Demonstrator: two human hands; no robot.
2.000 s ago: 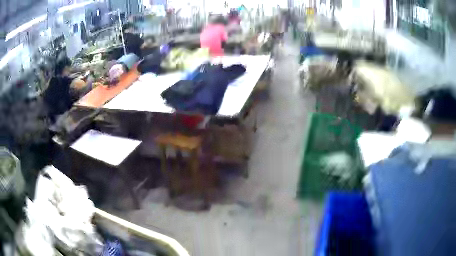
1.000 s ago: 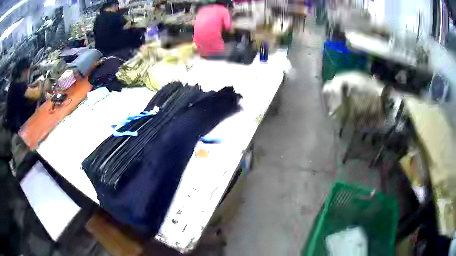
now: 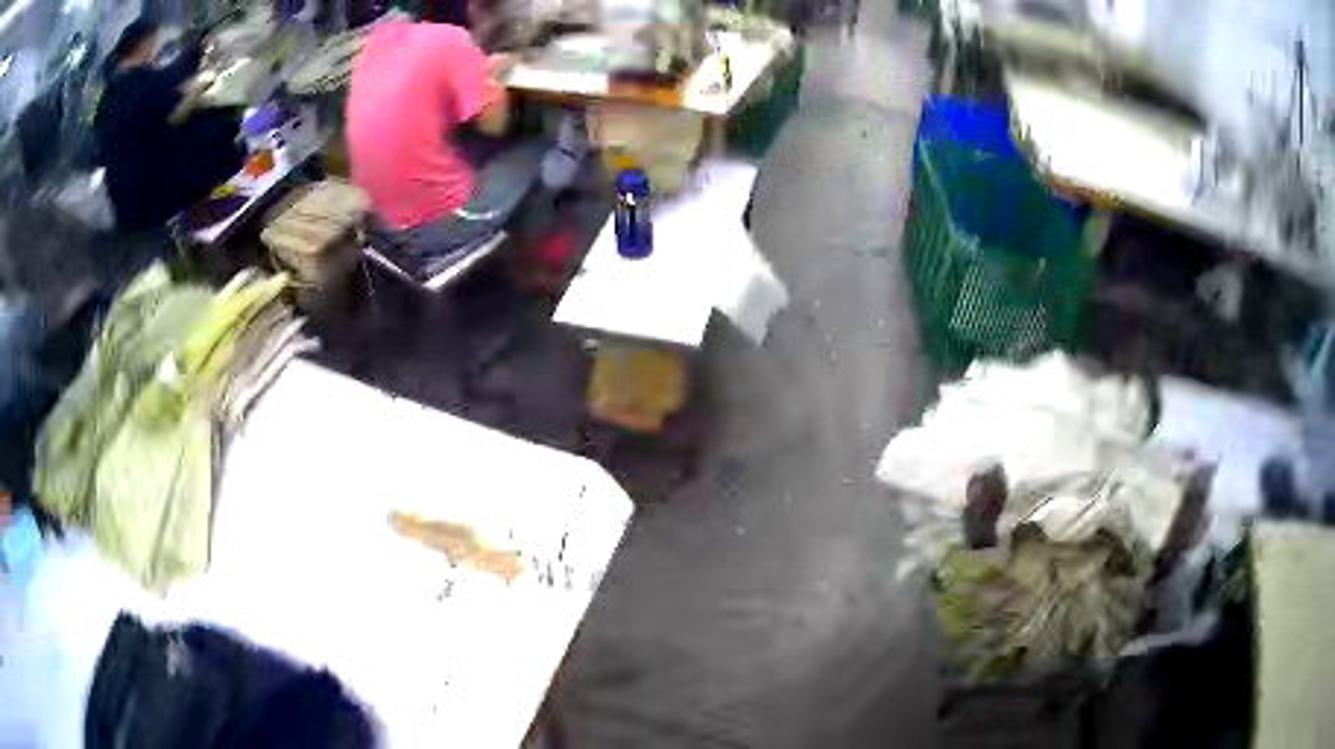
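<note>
Neither of my hands is in the picture. Nearest in front is a white table with a brown worn patch and dark marks near its right corner. A heap of olive-green fabric lies on its left part. Dark navy fabric lies at the near left, cut off by the lower edge. The picture is somewhat blurred.
A grey floor aisle runs ahead. A small white table bears a blue bottle. A person in pink and one in dark clothes sit ahead left. A green crate and a white-and-olive fabric heap are at right.
The view has moved forward along the aisle. The navy stack has slid to the lower left edge, the green heap and pink-clad person are nearer, and the near green crate has left view.
</note>
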